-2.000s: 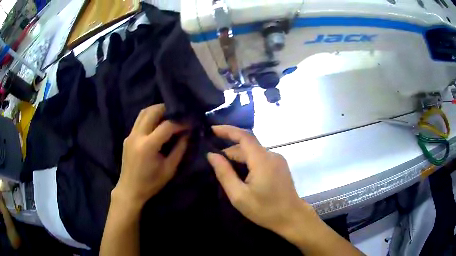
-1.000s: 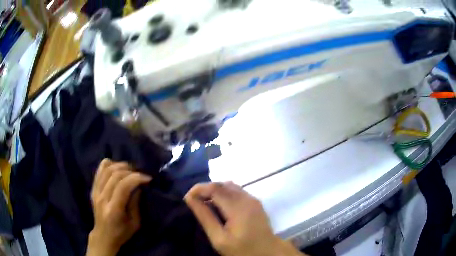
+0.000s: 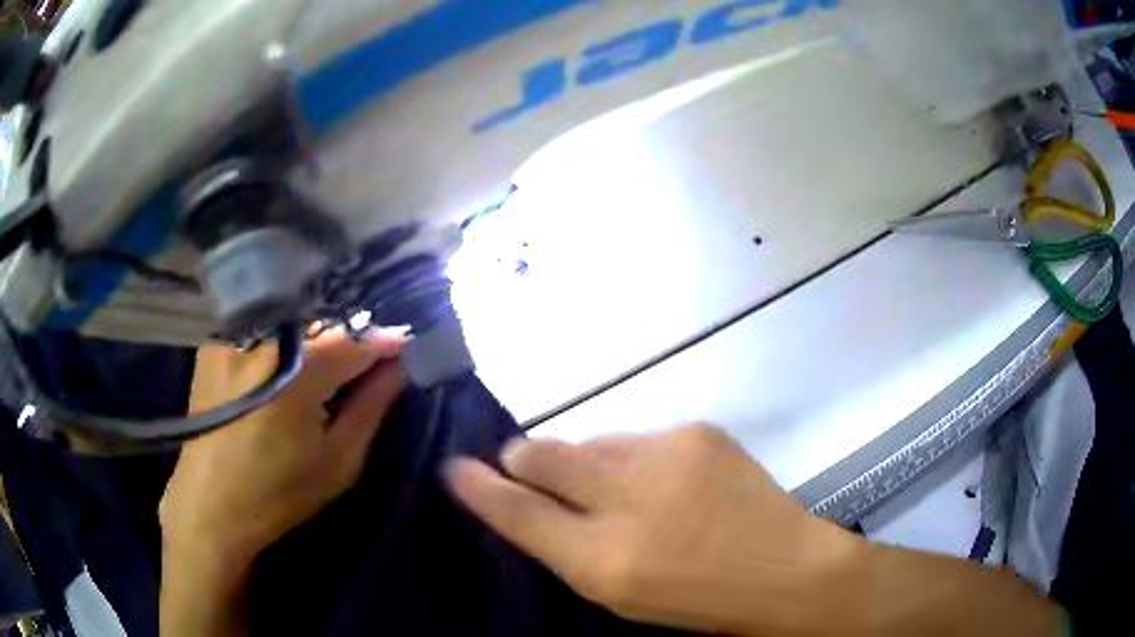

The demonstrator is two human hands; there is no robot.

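Black fabric (image 3: 429, 535) lies below the machine head and runs up to the needle area. My left hand (image 3: 280, 436) is at the left, partly behind the shiny curved metal loop (image 3: 174, 429), its fingertips on the fabric beside the presser foot area. My right hand (image 3: 647, 510) pinches the fabric's right edge between thumb and fingers. A grey tab (image 3: 436, 355) stands at the fabric's top edge, right of the foot. The needle and foot are mostly hidden by the sewing machine (image 3: 411, 125) head.
Scissors (image 3: 1070, 212) with yellow and green loops lie at the right on the white table. A measuring tape (image 3: 946, 429) runs along the table's front edge. An orange-tipped tool (image 3: 1120, 121) shows at the far right edge. Grey and black cloth hangs below the table.
The view has moved in closer over the machine. My left hand has moved up to the needle area under the head. My right hand stays on the fabric, now nearer the machine's foot.
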